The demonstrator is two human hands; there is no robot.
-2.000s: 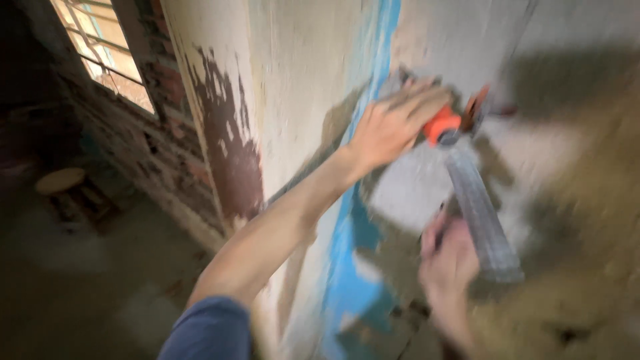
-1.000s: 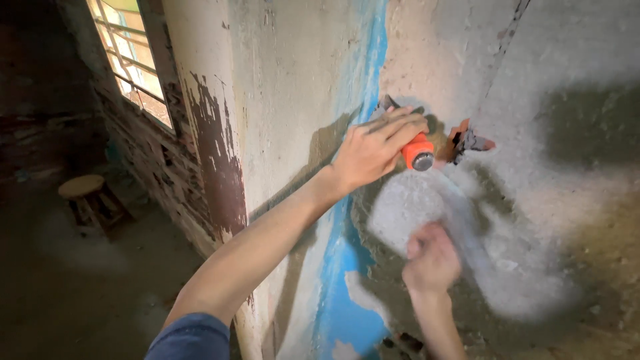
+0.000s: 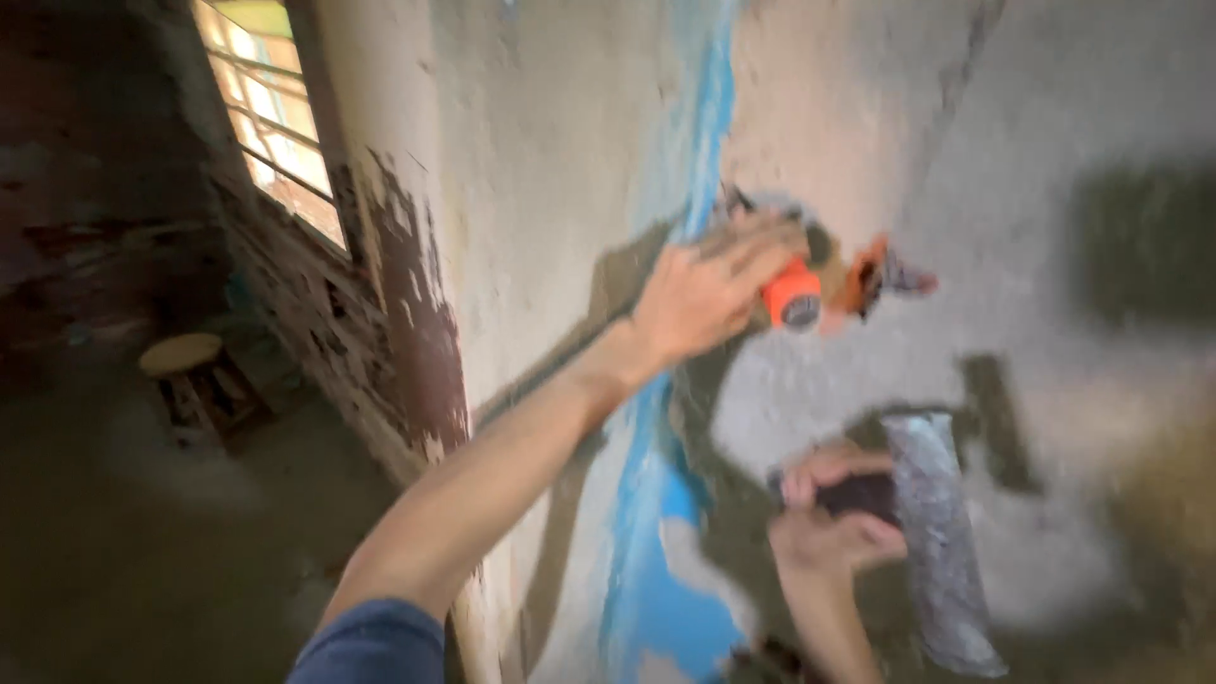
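My left hand [image 3: 708, 290] is against the wall, its fingers wrapped over an orange tool handle [image 3: 790, 293] with a dark round end. The rest of that tool is hidden by the fingers and the wall's broken edge. Lower right, my right hand [image 3: 836, 503] grips the dark handle of a hammer-like tool [image 3: 940, 541] with a long, scuffed grey metal head or blade, blurred; its exact kind I cannot tell. Just right of the orange handle, a hole in the plaster shows broken reddish brick [image 3: 866, 275].
The wall [image 3: 570, 123] has peeling blue paint [image 3: 665, 589] and patches of bare plaster. At the left are a wall corner with flaking brown paint [image 3: 418, 313], a barred window [image 3: 275, 114] and a round wooden stool [image 3: 182, 353] on the dark floor.
My right hand and its tool have swung; a second ago the tool was a blur right of the hand. The left hand stays on the orange-handled tool by the hole.
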